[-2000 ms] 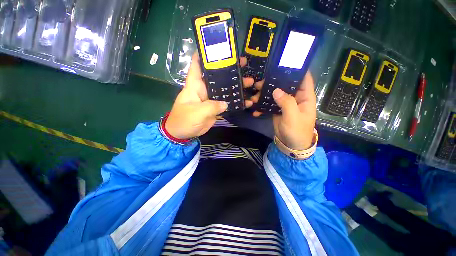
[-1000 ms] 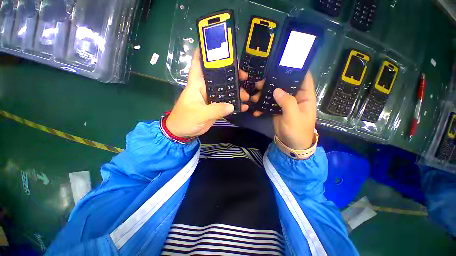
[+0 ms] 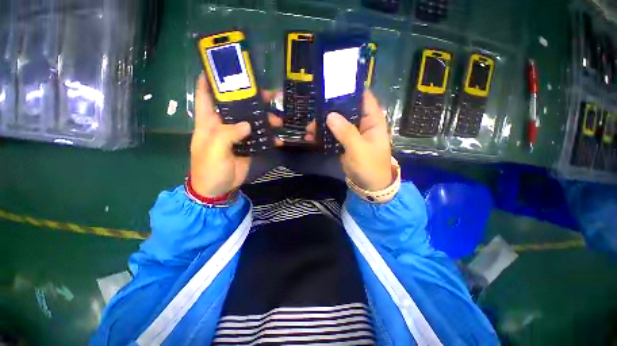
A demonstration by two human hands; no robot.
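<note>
My left hand [image 3: 220, 145] holds a yellow-framed keypad phone [image 3: 237, 100] upright, with its screen lit white and dark blue and my thumb on the keypad. My right hand [image 3: 362, 145] holds an all-black keypad phone [image 3: 340, 84] with a bright white screen, thumb at the upper keys. Between them another yellow-framed phone [image 3: 300, 61] with a dark screen lies in the clear plastic tray [image 3: 392, 94]. A further yellow-framed phone is partly hidden behind the black one. Two more yellow-framed phones [image 3: 430, 94] lie at the tray's right.
Stacked blister trays [image 3: 64, 74] stand at the left. A red pen-like stick [image 3: 532, 101] lies right of the tray. A neighbouring tray [image 3: 575, 135] with phones is at the far right. A blue stool [image 3: 460, 216] and part of a person's blue sleeve [image 3: 599, 209] are below right.
The view has turned and shifted, so hands and trays appear further left. Both hands still hold their phones. My left thumb has moved up the keypad, and a yellow-framed phone now shows behind the black one.
</note>
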